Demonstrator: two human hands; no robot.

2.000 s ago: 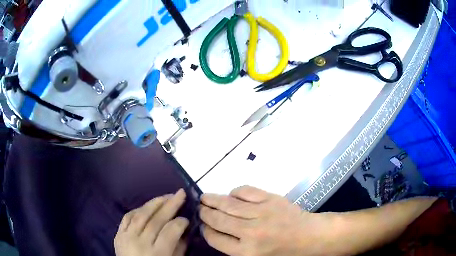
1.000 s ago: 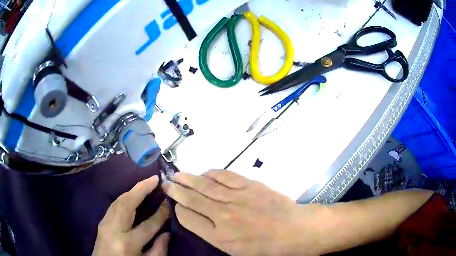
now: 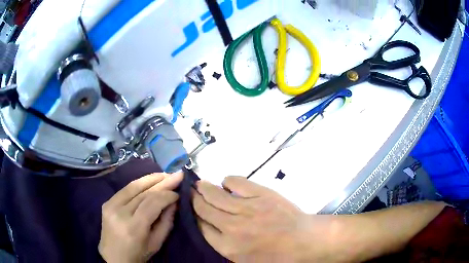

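Dark purple cloth lies at the lower left, and its narrow edge runs up to the needle area beneath the white sewing machine head. My left hand pinches the cloth edge just below the grey-blue cylindrical attachment. My right hand holds the same edge from the right, with its fingertips close to the left hand's. The presser foot is mostly hidden behind the attachment and fingers. The lower parts of the cloth are cut off by the frame.
Black tailor's shears and blue-handled snips lie on the white top. The green and yellow scissor handles are behind. A ruler follows the table edge. A dark scrap is near my right hand. Blue material hangs at right.
Both hands first moved up along the cloth edge towards the needle area. Since then, the fingers have gathered the edge into a narrow raised fold. The whole view has shifted slightly.
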